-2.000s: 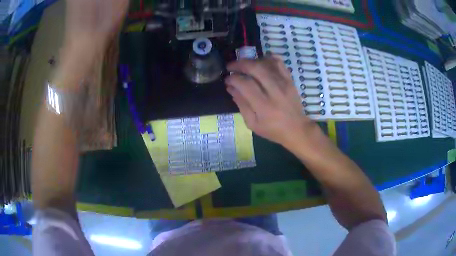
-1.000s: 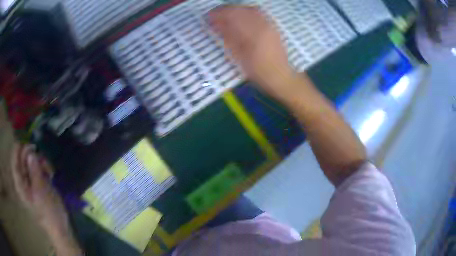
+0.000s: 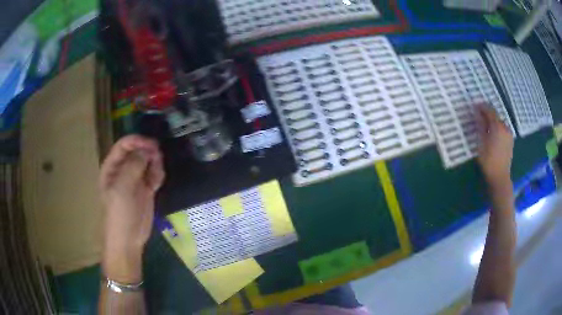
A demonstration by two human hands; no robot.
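Observation:
My left hand (image 3: 130, 175) hovers just left of the fixture's black base, fingers curled together; whether something small is between them cannot be told. My right hand (image 3: 491, 138) is over the second white module tray (image 3: 453, 92), blurred, its fingertips at the slots; whether it holds a part cannot be told. The test fixture (image 3: 191, 117) stands at the upper left centre, with a bright red toggle handle (image 3: 154, 74) on it and a grey metallic cylinder (image 3: 211, 143) in front. The nearest white module tray (image 3: 351, 101) lies right of the fixture, dark ends in its left columns.
A label sheet on yellow backing (image 3: 231, 227) lies below the fixture. Brown cardboard sheets (image 3: 65, 166) are stacked at left. More trays lie at the back (image 3: 302, 17) and far right (image 3: 521, 89). A green area sign (image 3: 336, 263) is at the front edge.
The view has swung right and then partly back. My right hand moved from beside the fixture to the second tray. My left hand came down from the upper left to beside the black base.

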